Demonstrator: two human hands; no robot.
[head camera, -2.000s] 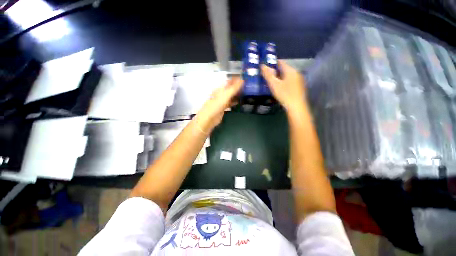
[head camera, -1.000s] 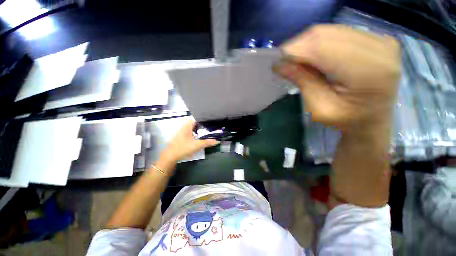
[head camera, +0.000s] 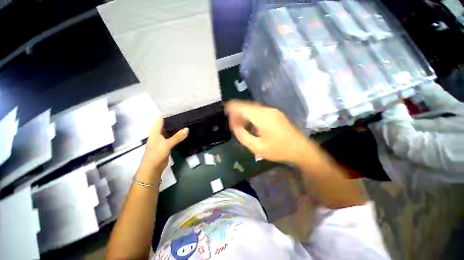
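Observation:
An open retail box (head camera: 201, 133) with a black, glossy inside lies on the dark-green bench in front of me. Its large white lid flap (head camera: 165, 56) stands raised behind it. My left hand (head camera: 164, 142) holds the box at its left end, thumb over the near edge. My right hand (head camera: 262, 133) is blurred beside the box's right end, fingers curled; whether it touches the box or holds anything I cannot tell. Bagged devices (head camera: 330, 76) lie in rows in the clear blister tray stack (head camera: 274, 71) at right.
Open cartons with white lids (head camera: 84, 127) overlap along the left in two rows. Small white labels or scraps (head camera: 217, 185) lie on the green bench top (head camera: 191, 177). A black conveyor (head camera: 66, 66) runs behind. Another person's white sleeve (head camera: 422, 132) shows at far right.
The view has turned right. My right hand has moved off the lid flap, down to the box's right side. The flap now stands raised. My left hand stays at the box's left end.

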